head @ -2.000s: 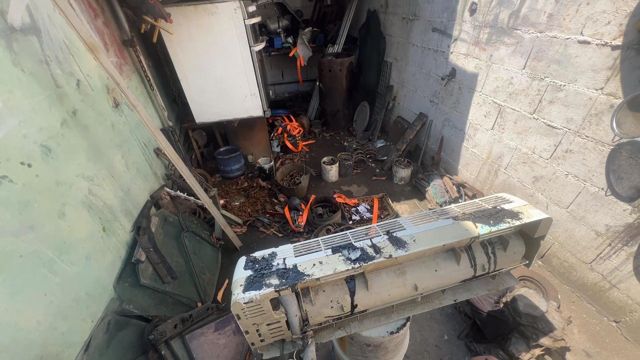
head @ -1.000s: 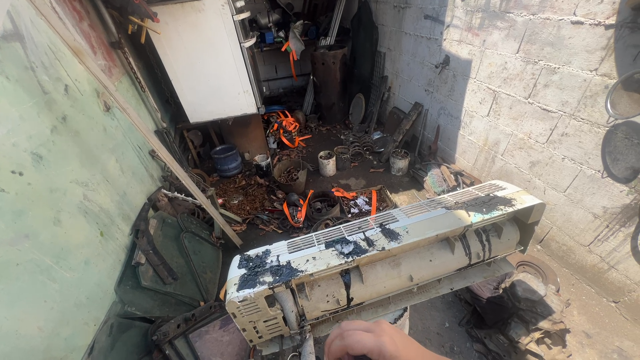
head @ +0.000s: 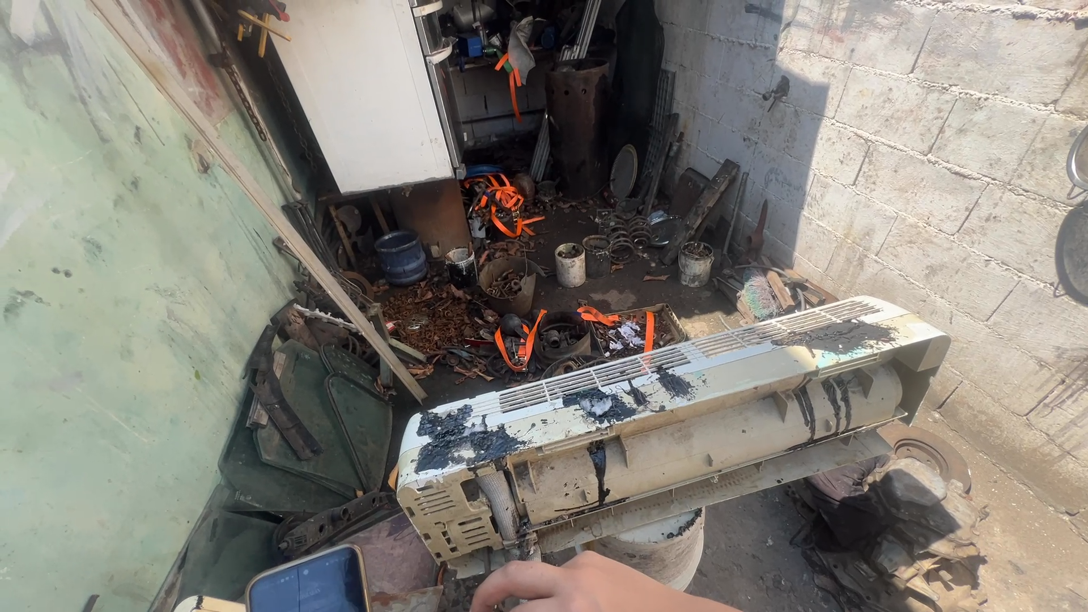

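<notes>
An old air-conditioner indoor unit's plastic casing (head: pixel 680 425), smeared with black tar-like stuff, lies slantwise across the lower middle, on or over a white bucket (head: pixel 659 544). My right hand (head: pixel 586 586) comes in at the bottom edge, fingers bent, just below the casing's left end and a grey hose (head: pixel 500 506). The frame cuts off its lower part, so whether it holds anything cannot be told. A smartphone (head: pixel 310 582) with a lit screen shows at the bottom left; what holds it is hidden. My left hand is out of view.
Beyond the casing are orange straps (head: pixel 501 204), small buckets (head: pixel 570 265), a blue tub (head: pixel 401 257) and scrap metal. A white refrigerator (head: pixel 365 85) stands at the back. A wooden pole (head: pixel 280 221) leans at left; a block wall (head: pixel 935 153) bounds the right. Scrap parts (head: pixel 909 527) lie at lower right.
My right hand, not seen in the first frame, has come in at the bottom edge and now sits lower than a second ago. The smartphone has appeared at the bottom left.
</notes>
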